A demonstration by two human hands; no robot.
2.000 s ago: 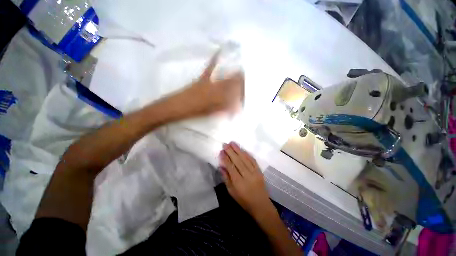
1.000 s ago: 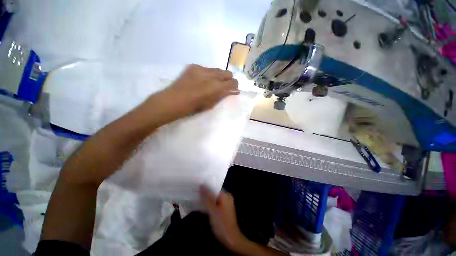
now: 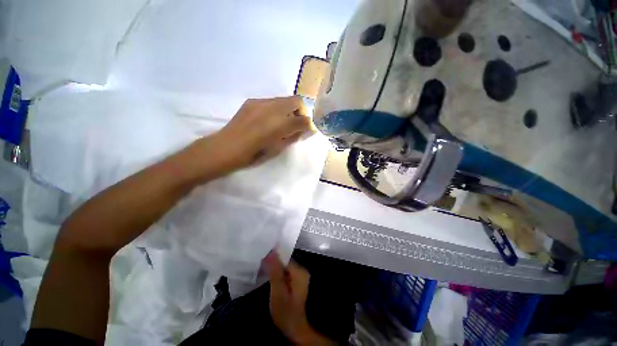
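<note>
A large white fabric piece (image 3: 223, 219) lies over the table and hangs over its front edge, overexposed near the needle. My left hand (image 3: 274, 128) has its fingers bent on the cloth edge, close beside the head of the sewing machine (image 3: 358, 74). My right hand (image 3: 289, 290) is lower, at the bottom of the picture, and pinches the hanging lower end of the cloth's right edge. The curved metal guard (image 3: 436, 169) shows on the head front. Part of the tan needle plate (image 3: 313, 76) shows; the needle and presser foot cannot be made out.
Dark-blue thread snips (image 3: 500, 244) lie on the table at right, beside a yellowish tan clump (image 3: 521, 226). A grey scale (image 3: 406, 251) runs along the front edge. Blue baskets (image 3: 497, 314) stand below. A blue-and-white packet (image 3: 12, 101) is at far left.
Since two seconds ago, both hands have brought the cloth edge up to the machine. The view has moved closer to the machine head. My right hand has moved down along the cloth edge.
</note>
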